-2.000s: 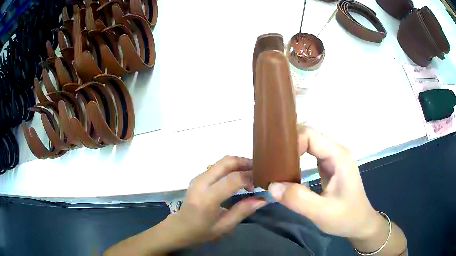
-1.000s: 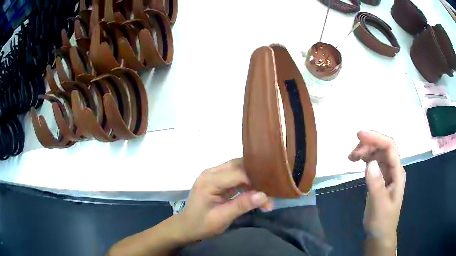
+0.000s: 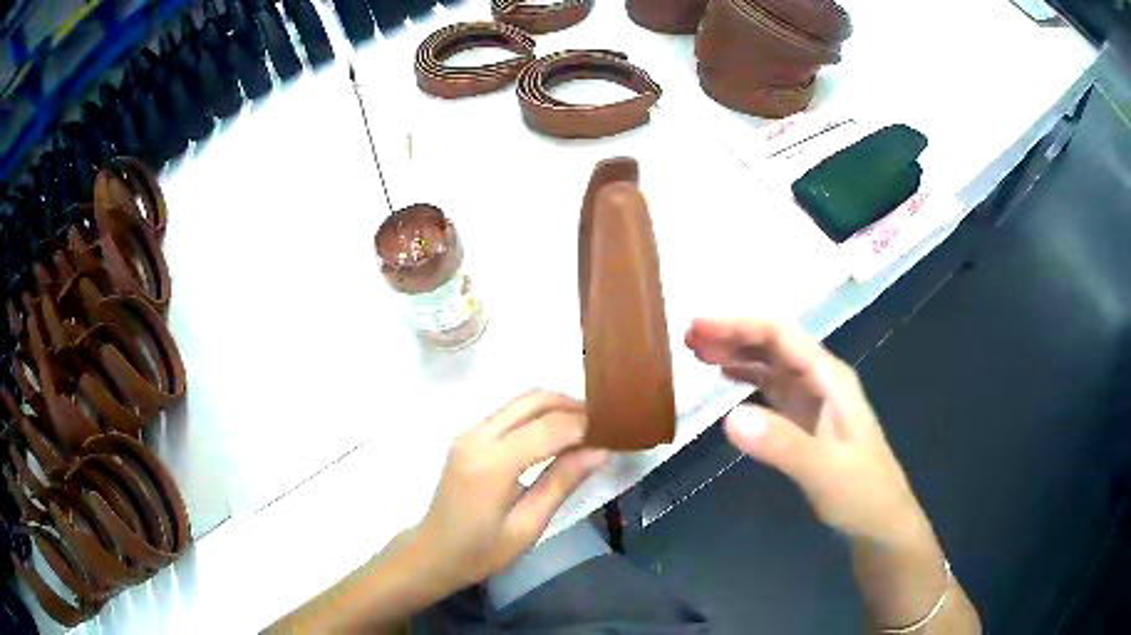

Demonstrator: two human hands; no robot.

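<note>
A wide tan-brown headband (image 3: 630, 323) stands upright over the table's front edge, its smooth outer side towards me. My left hand (image 3: 506, 484) holds its lower end between thumb and fingers. My right hand (image 3: 806, 428), with a thin bracelet at the wrist, is just to the right of the headband, fingers apart, empty and not touching it. The inner side of the headband is mostly hidden. A glass jar (image 3: 434, 279) of glossy brown liquid with a whitish label stands left of the headband, with a thin dark rod (image 3: 370, 137) leaning in it.
Brown headbands (image 3: 118, 496) stand in rows at the left, with dark ones (image 3: 161, 87) behind. Coiled brown strips (image 3: 589, 114) and large strip rolls (image 3: 769, 62) lie at the back. A dark green block (image 3: 860, 184) lies on pink-marked paper (image 3: 895, 236) at the right.
The view has turned to the right, so the jar and rows show further left. The headband has turned from showing its black inner strip to showing its outer side. My left hand still holds it.
</note>
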